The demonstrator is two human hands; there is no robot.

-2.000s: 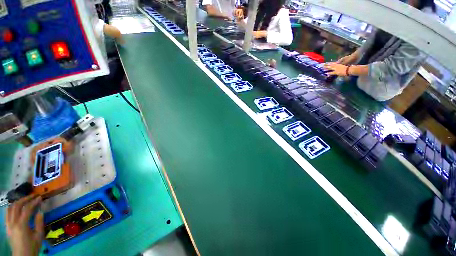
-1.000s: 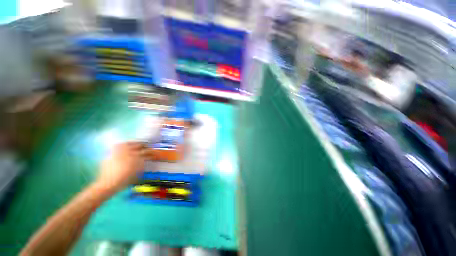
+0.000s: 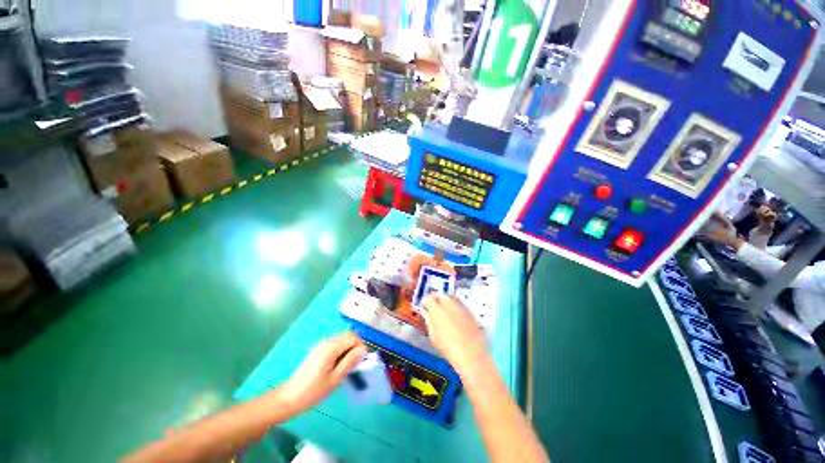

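My left hand (image 3: 324,367) pinches a palm-size whitish panel (image 3: 368,380) with a dark mark, in front of the press base. My right hand (image 3: 454,327) has its fingertips on the lower edge of a white-bordered panel (image 3: 434,284) with a dark centre, at the orange-brown nest (image 3: 412,316). Whether this panel lies in the nest or is slightly lifted is hard to tell. The metal press head (image 3: 446,232) is behind it. The base control (image 3: 423,389) shows a yellow arrow, and the left-hand panel partly covers it.
The control box (image 3: 674,136) hangs at upper right, beside the blue press body (image 3: 466,176). The green conveyor (image 3: 606,362) runs along the right with panels (image 3: 710,355) and black housings (image 3: 769,371). Cartons (image 3: 258,118) and a red stool (image 3: 384,192) stand behind. Coworkers' hands show far right.
The view has swung left to the press. My right hand has come in at the nest panel. My left hand has moved from beside the nest towards me and now holds a whitish panel.
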